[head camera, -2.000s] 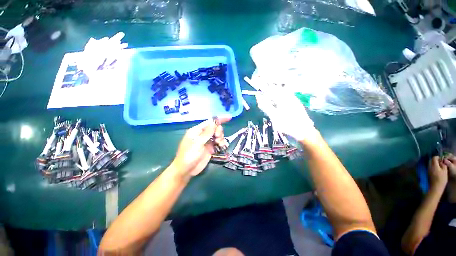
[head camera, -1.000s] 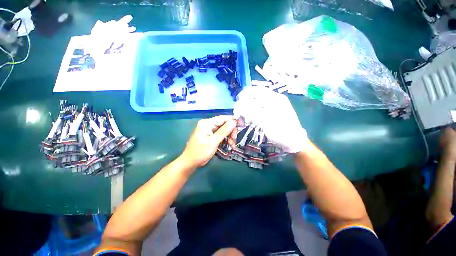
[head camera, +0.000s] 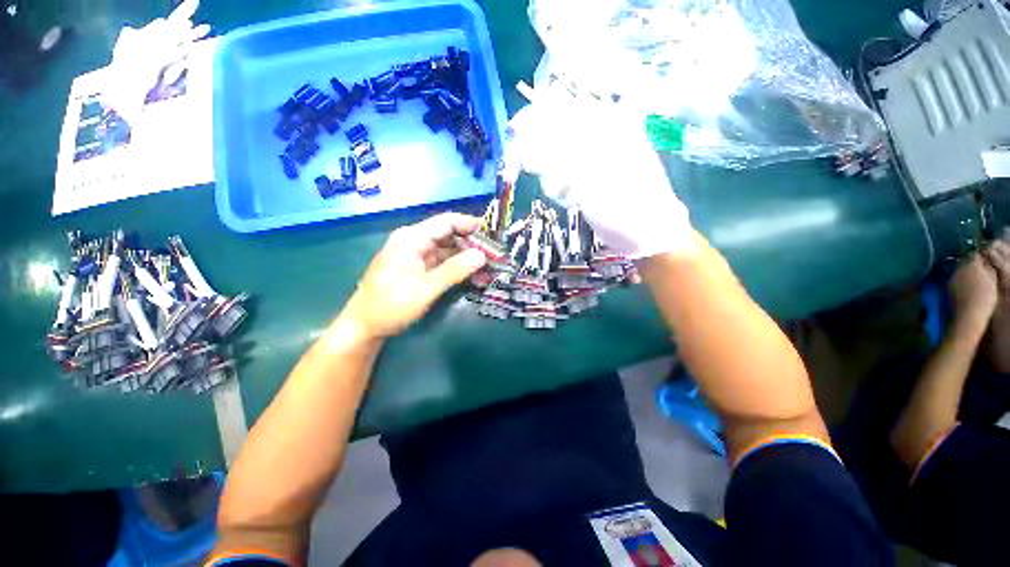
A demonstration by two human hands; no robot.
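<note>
My bare left hand (head camera: 415,275) holds a wired base assembly (head camera: 487,246) between thumb and fingers; its wires point up. My right hand (head camera: 598,166), in a white glove, is just right of the wire ends; glare washes out its fingers, so I cannot tell whether it grips anything. A pile of wired base assemblies (head camera: 539,290) with white sleeves lies below and between the hands. A second pile of wired base assemblies (head camera: 144,321) lies at the left. Black connector housings (head camera: 443,94) lie in the light-blue tray (head camera: 360,216) beyond my left hand.
A clear plastic bag (head camera: 753,122) with white contents lies beyond my right hand. An instruction sheet (head camera: 133,155) and a crumpled white glove (head camera: 158,35) are left of the tray. A grey vented machine (head camera: 941,100) and another person's hands (head camera: 975,282) are at the right.
The view has shifted, so the tray sits higher and further left. My hands, close together a second ago, are now slightly apart, and the held assembly's base and wires show.
</note>
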